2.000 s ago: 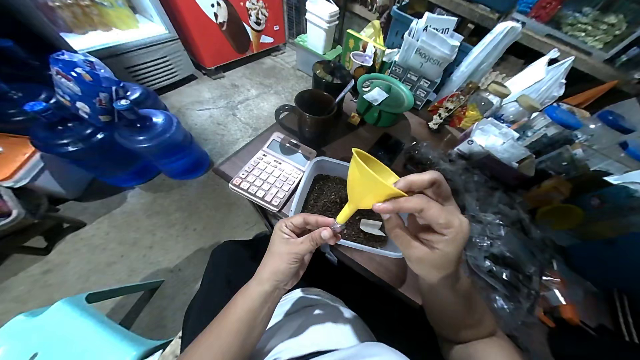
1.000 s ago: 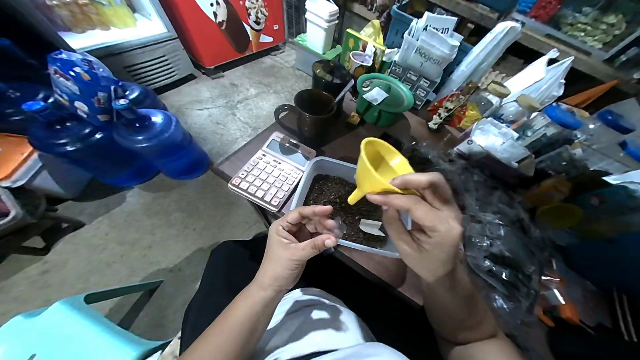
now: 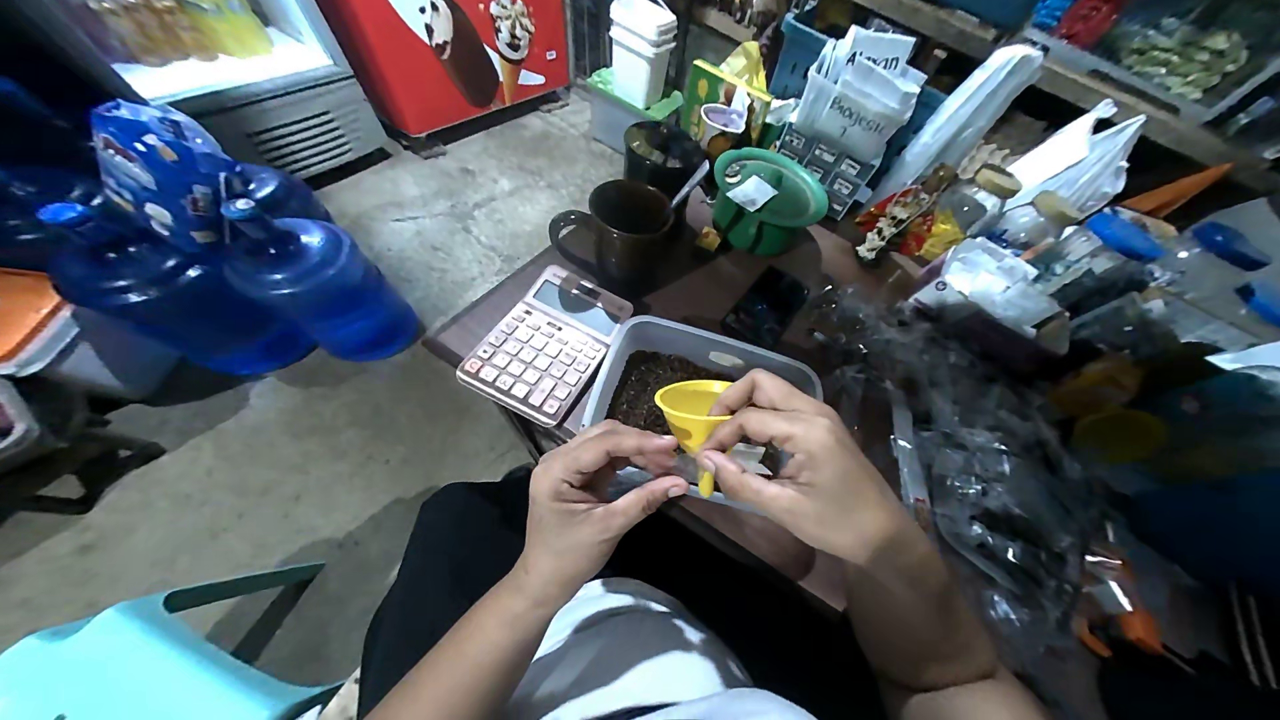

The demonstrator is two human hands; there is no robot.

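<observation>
My right hand pinches a yellow plastic funnel, its spout tipped down toward my lap. Just left of the spout is my left hand, thumb and fingertips close together; something small and clear seems to be between them, too faint to name. Both hands are over the near side of a grey plastic tub, which holds dark, crumbly material. A pale flat piece lies in the tub, partly hidden by my right hand.
A pink calculator lies left of the tub, with a dark mug behind it. A green container and a dark phone are farther back. Clear plastic bags pile up at right. Blue water jugs stand on the floor.
The funnel has come down and nearer my body, and my right hand's fingers now reach lower along it. My left hand has moved slightly beside the spout.
</observation>
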